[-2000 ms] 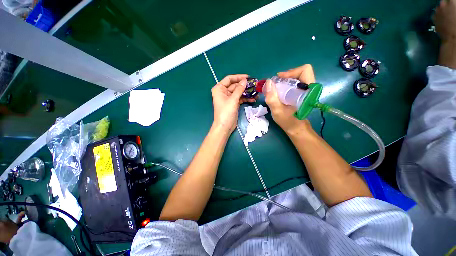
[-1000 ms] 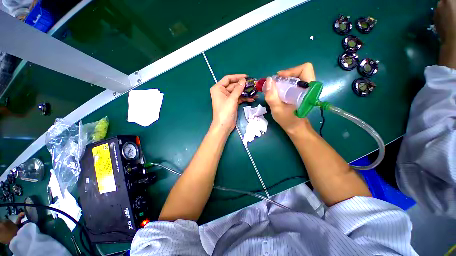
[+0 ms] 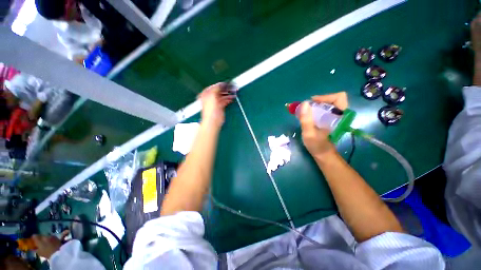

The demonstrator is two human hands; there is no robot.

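Note:
My left hand is stretched forward at the pale metal rail, with its fingers around a black round part; both are blurred. My right hand holds the pinkish dispensing syringe above the green bench. Its red tip points left, away from any part. The green adapter at its rear joins a clear curved air hose. A crumpled white wipe lies between my hands.
Several round parts lie at the right. A white sheet, clear plastic bag and black dispensing controller are at the left. Another person's sleeve is at the right edge. People are beyond the rail.
My left hand has moved forward and left to the rail with the round part, away from the syringe tip. My right hand still holds the syringe. The whole view has shifted.

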